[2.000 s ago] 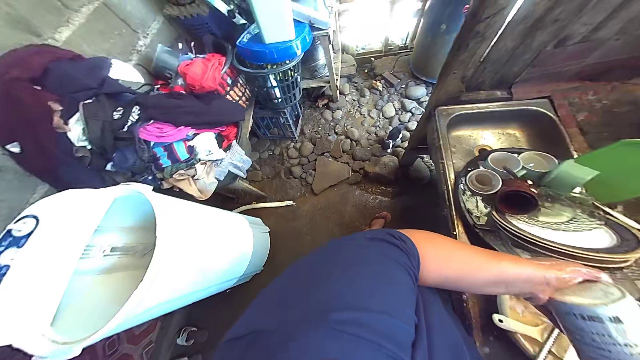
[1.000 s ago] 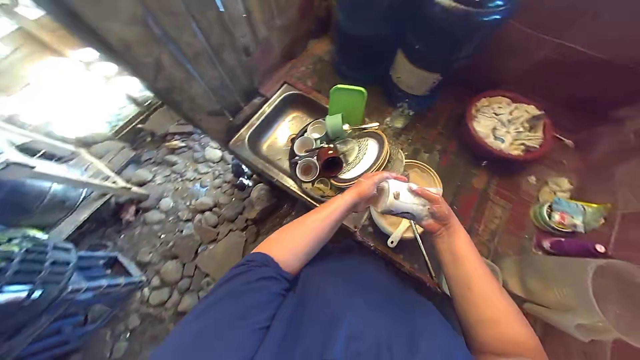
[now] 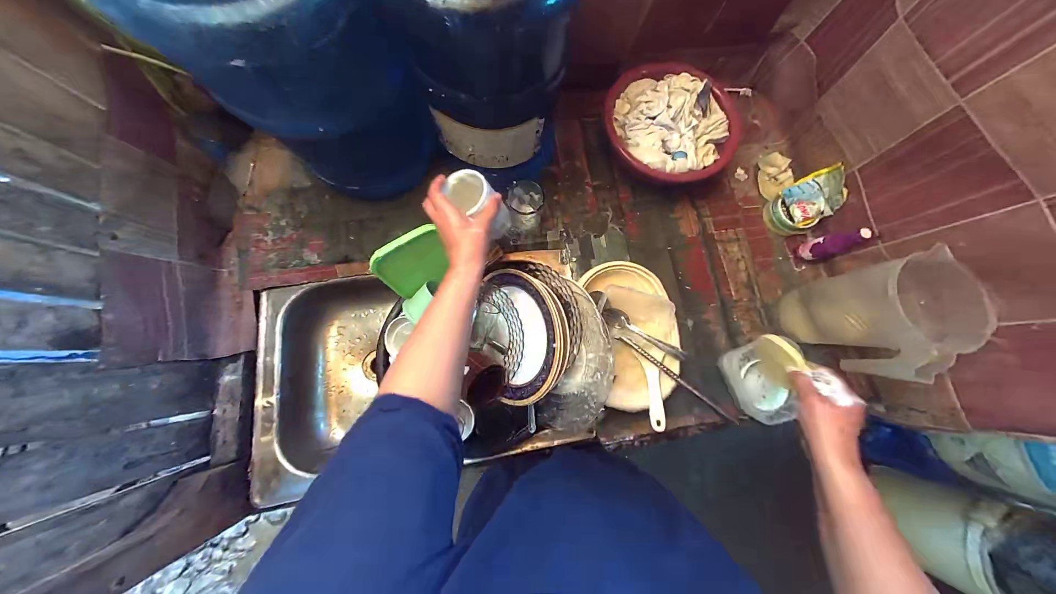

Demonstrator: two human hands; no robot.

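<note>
My left hand (image 3: 460,224) grips a white cup (image 3: 467,191) beside a clear drinking glass (image 3: 525,198), above the stacked dishes. On the right, my right hand (image 3: 829,404) holds a yellowish sponge (image 3: 780,356) over a clear plastic tub (image 3: 755,388). Under my left forearm lie a green plastic board or lid (image 3: 410,260), a pale green cup (image 3: 419,302), a dark red mug (image 3: 483,378) and plates (image 3: 528,330) with dark patterned rims. Cutlery (image 3: 648,334) lies across a cream dish (image 3: 631,285).
A steel sink (image 3: 285,396) is at the left. Large blue barrels (image 3: 363,140) stand behind. A red basin (image 3: 620,153) holds wet cloths. A purple bottle (image 3: 833,244), an open packet (image 3: 813,198) and a translucent plastic pitcher (image 3: 887,305) are at the right.
My hands were together on a white container; now they are wide apart, the left at the back with a white cup, the right over the tub with the sponge. The view has turned.
</note>
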